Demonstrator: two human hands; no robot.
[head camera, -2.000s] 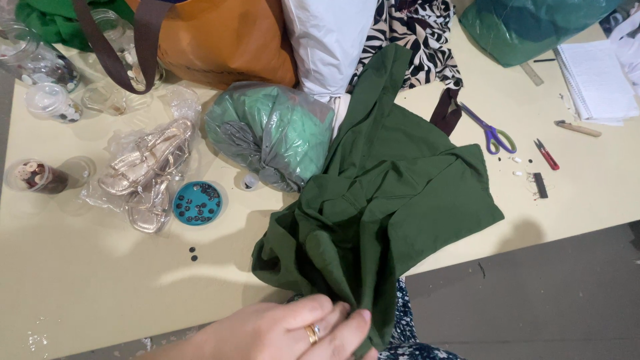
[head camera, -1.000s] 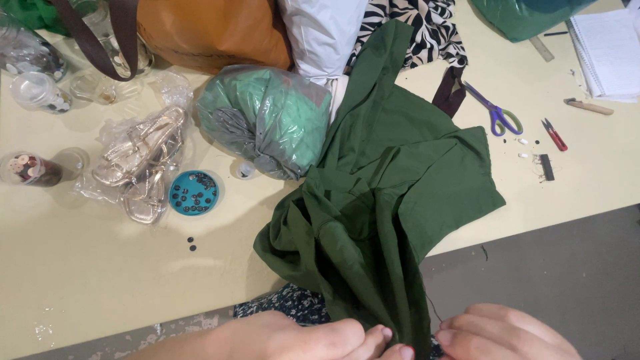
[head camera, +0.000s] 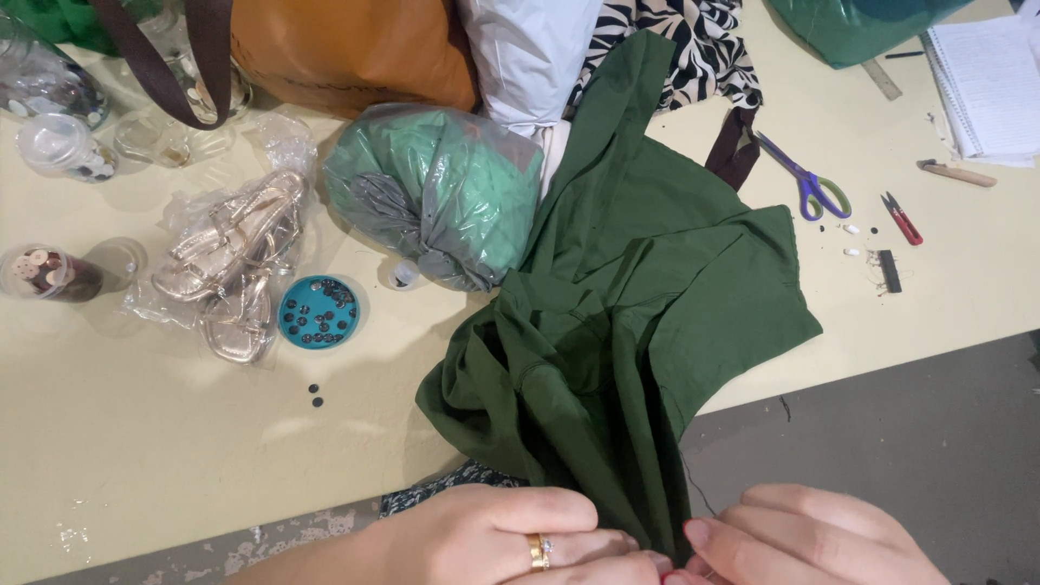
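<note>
A dark green cloth garment (head camera: 601, 325) lies across the table and hangs over its front edge. At the bottom of the view my left hand (head camera: 496, 540), with a ring on one finger, pinches the garment's lower end. My right hand (head camera: 804, 540) is close beside it at the same end, its fingertips together; what they hold is partly cut off by the frame. A dark thread (head camera: 695, 483) runs down from the cloth toward my right hand. Left of the garment are a teal dish (head camera: 318, 312) of dark buttons and two loose buttons (head camera: 316, 396).
Bagged metallic sandals (head camera: 236, 260), a tied plastic bag of green cloth (head camera: 439, 191), an orange bag (head camera: 357, 53) and button jars (head camera: 53, 274) stand left and behind. Purple-handled scissors (head camera: 812, 187), red thread snips (head camera: 902, 219), a seam-ripper-like tool (head camera: 959, 172) and a notebook (head camera: 987, 89) lie right.
My right hand, not visible two seconds ago, has come in at the lower right beside my left hand. The garment's lower end has shifted a little right.
</note>
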